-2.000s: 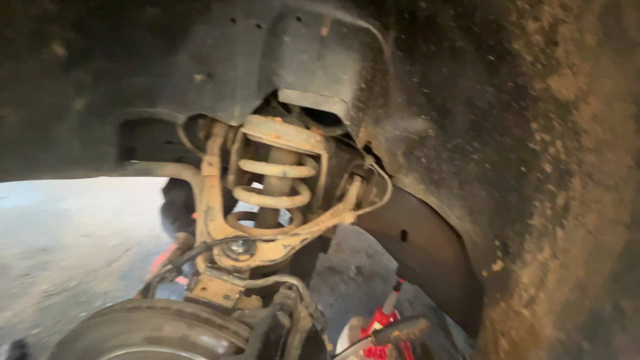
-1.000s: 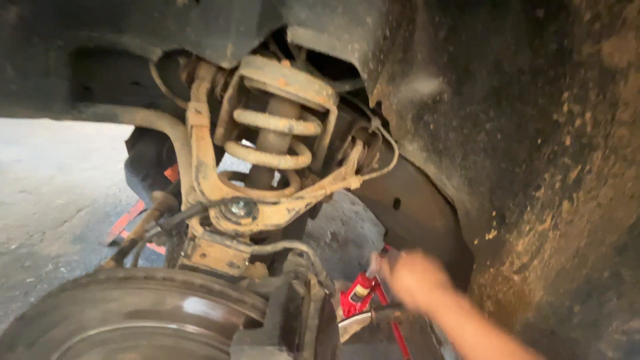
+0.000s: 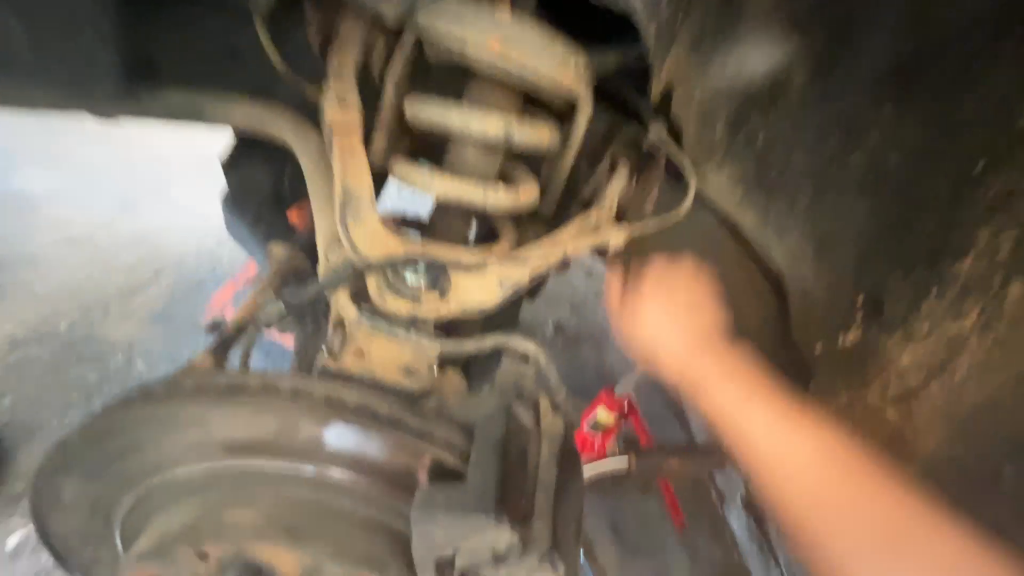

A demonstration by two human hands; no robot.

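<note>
My right hand (image 3: 668, 312), blurred, reaches in from the lower right with its fingers curled. It is near the right end of the rusty upper control arm (image 3: 496, 280); whether it holds or touches anything cannot be told. Below the hand stands a red jack (image 3: 608, 424). The coil spring (image 3: 480, 124) with its shock absorber rises behind the control arm. At the lower left is the brake disc (image 3: 240, 424), with the brake caliper (image 3: 480, 512) at its right side. My left hand is out of view.
The dark wheel arch liner (image 3: 896, 160) curves along the right side. A thin brake hose (image 3: 688, 188) loops near the hand. Beyond the suspension, a person in dark clothing (image 3: 260, 192) is partly visible beside an orange-red object (image 3: 232, 292) on the floor.
My right hand, absent two seconds ago, was by the red jack one second ago and is now higher, beside the control arm. The view has moved closer to the suspension.
</note>
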